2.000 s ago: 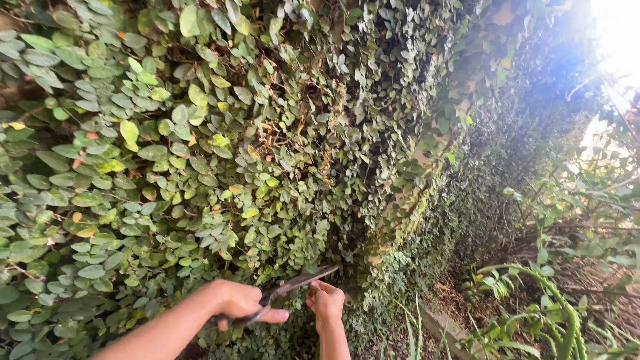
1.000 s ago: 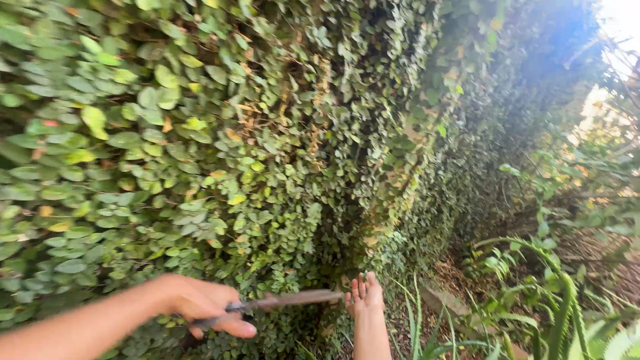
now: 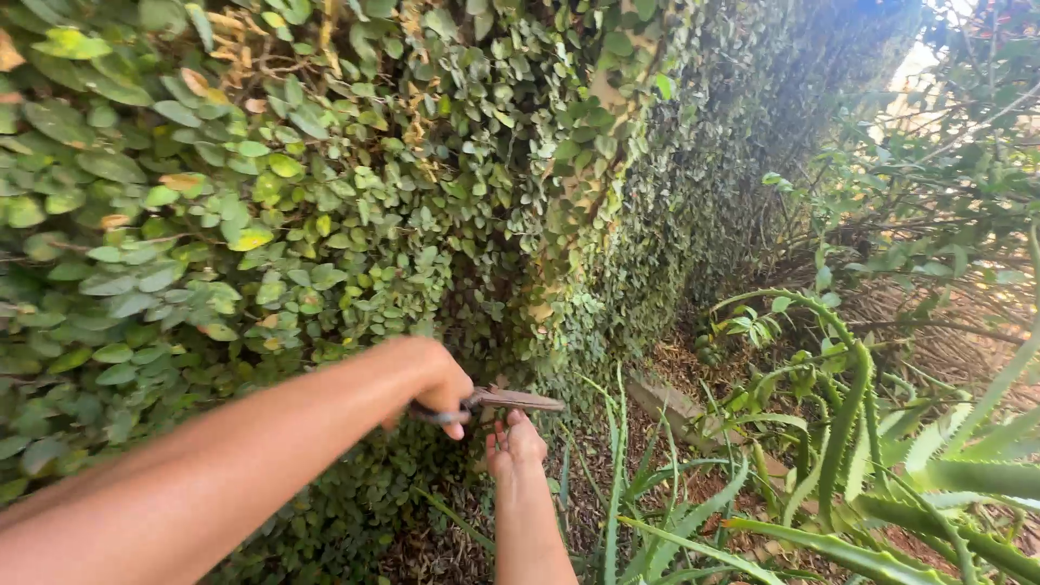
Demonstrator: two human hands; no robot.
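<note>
My left hand [image 3: 431, 382] grips the handles of metal garden shears [image 3: 520, 400] low against a leafy climbing vine [image 3: 325, 244]. The blades point right and look closed together. Just under them is my right hand [image 3: 516, 445], palm up with its fingers partly curled, close to the blades and the lower leaves. Whether anything small lies between those fingers cannot be told. Dense green foliage, with some yellow and brown leaves, covers the upright surface behind both hands.
Spiny aloe-like plants [image 3: 849, 406] spread across the lower right. A low edging [image 3: 678, 406] runs along the vine's base, with dry leaf litter [image 3: 601, 471] on the ground beside it. Tangled shrub branches [image 3: 934, 301] stand farther right.
My right hand was spread beside the blade tips one second ago; its fingers are now more curled and under the blades. The view has shifted closer to the vine's base.
</note>
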